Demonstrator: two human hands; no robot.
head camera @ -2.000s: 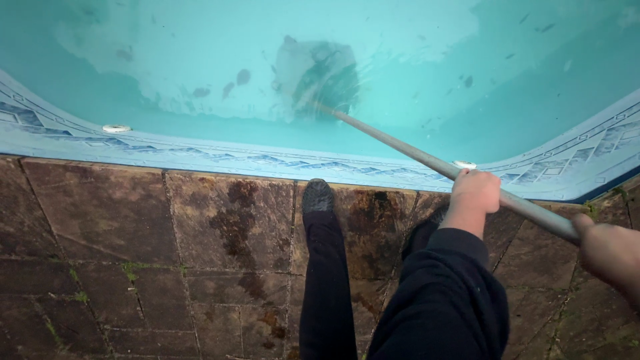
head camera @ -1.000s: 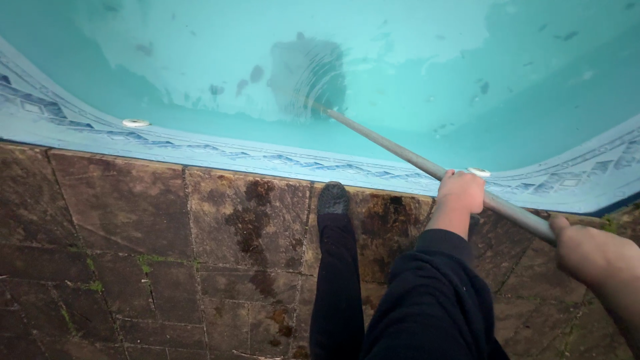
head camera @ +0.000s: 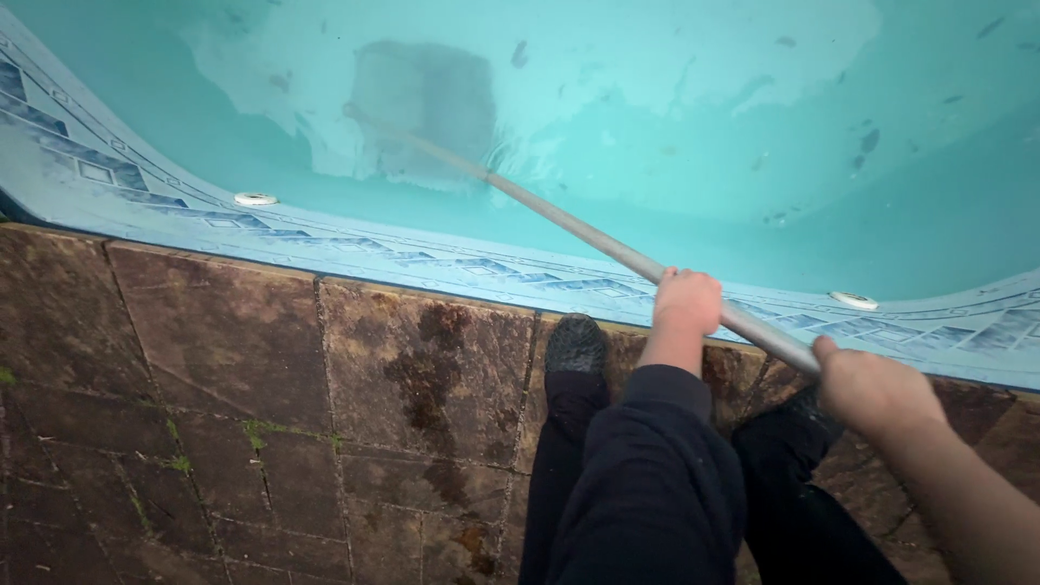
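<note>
My left hand (head camera: 687, 302) is closed around a long metal pole (head camera: 585, 231), just over the pool's edge. Farther back, at the near end of the visible pole, my right hand (head camera: 877, 390) grips it too. The pole slants down to the left into a swimming pool (head camera: 650, 146) and passes under the water. A dark, roughly square net or head (head camera: 426, 101) shows blurred below the surface near the submerged end. How it joins the pole cannot be made out.
A patterned blue liner band (head camera: 479, 268) runs along the pool wall, with white round fittings (head camera: 256, 198) at left and right. My dark shoes stand on brown stone paving (head camera: 219, 341) by the edge, which has wet stains. Dark leaf-like debris (head camera: 870, 140) shows in the water.
The dark submerged shape has moved left along the pool, and more of the pole now lies under water. Both hands have kept their hold. The view has shifted somewhat.
</note>
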